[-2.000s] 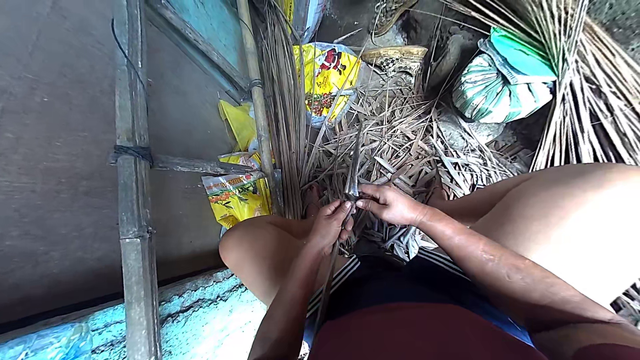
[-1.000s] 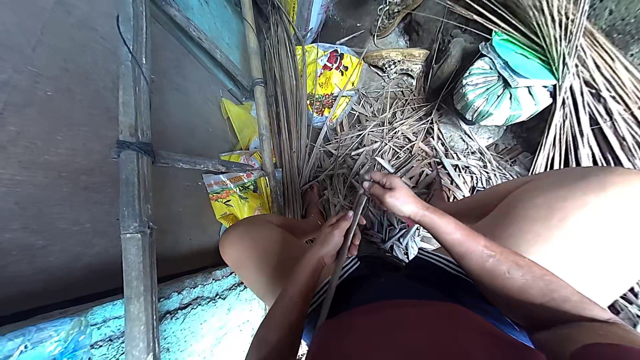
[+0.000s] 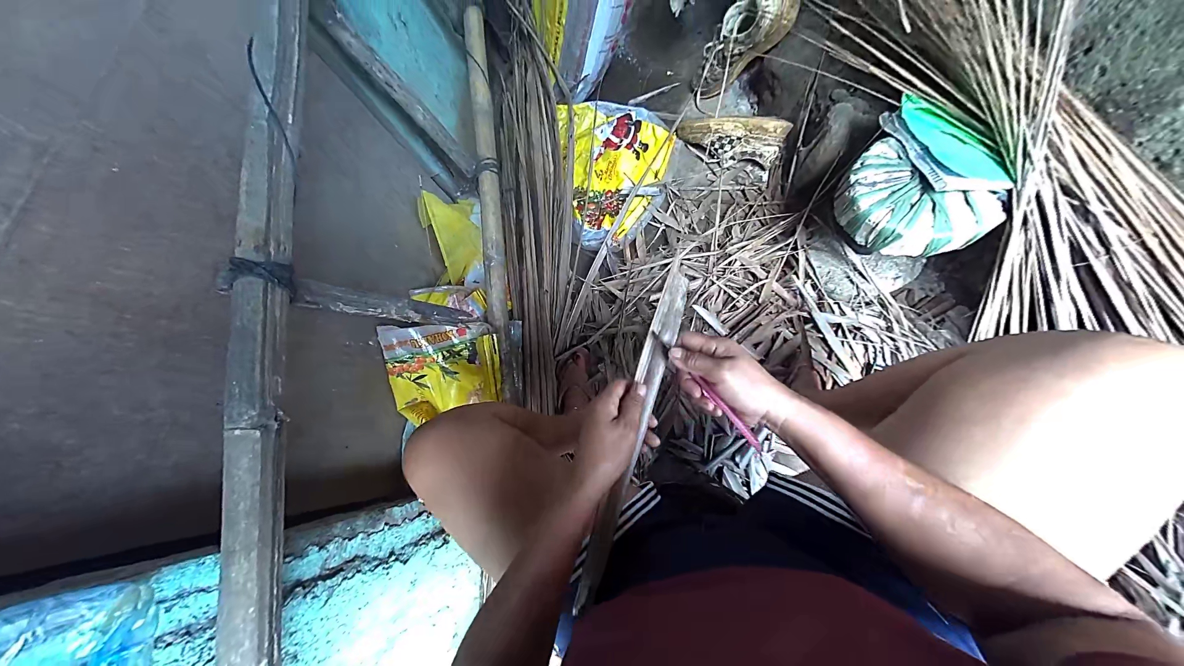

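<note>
My left hand (image 3: 612, 430) is closed around a long dried palm leaf strip (image 3: 653, 370), which slants from my lap up to a point over the litter between my legs. My right hand (image 3: 726, 375) has its thumb and fingertips at the right edge of this strip. Also in my right hand is a thin pink tool (image 3: 733, 416), its narrow end pointing down toward my lap; its other end is hidden by the fingers. Dried leaf scraps (image 3: 740, 250) cover the ground beyond and beneath both hands.
A bamboo frame (image 3: 252, 370) and upright dried sticks (image 3: 541, 213) stand at left. Yellow printed plastic bags (image 3: 615, 166) lie near them. Beyond the litter are a woven shoe (image 3: 735, 134), a tied striped sack (image 3: 916, 199) with green plastic, and a large bundle of thin sticks (image 3: 1091, 203).
The leaf strip now reaches farther up beyond my hands and shows its broad face. My right hand has turned, and the pink tool shows in it.
</note>
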